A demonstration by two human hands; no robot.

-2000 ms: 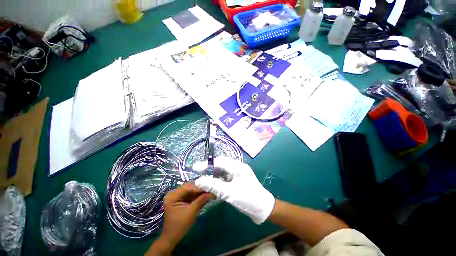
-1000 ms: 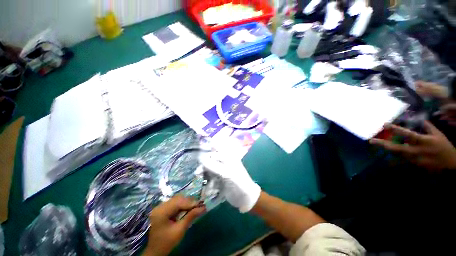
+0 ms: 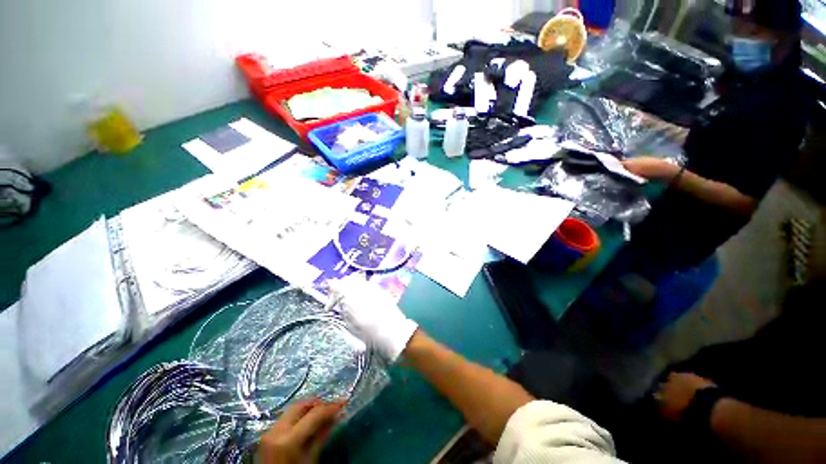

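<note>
A small coil of shiny cord (image 3: 249, 367) lies on a crinkled clear bag (image 3: 217, 337). A larger loose coil (image 3: 136, 412) lies at the lower left, cut off by the bottom edge. My bare left hand (image 3: 303, 433) is at the small coil's lower right side, fingertips together at the cord; whether it grips it is unclear. My right hand (image 3: 373, 319), in a white glove, is over the bag's upper right edge beside the printed sheet; its fingers are blurred and any hold is unclear. A thin hoop (image 3: 382, 268) lies on the sheet's purple print.
An open binder (image 3: 118, 272) is at left. Red (image 3: 340, 98) and blue (image 3: 358, 143) baskets and two bottles stand behind the papers. A white sheet (image 3: 530, 222), orange-blue roll (image 3: 577, 237) and dark phone (image 3: 518, 299) are right. A masked person (image 3: 725, 154) handles bagged goods; another person's hand shows lower right.
The view has turned right, showing the people. My gloved hand has moved from near my left hand to the bag's upper edge. The white sheet another hand held now lies on the papers.
</note>
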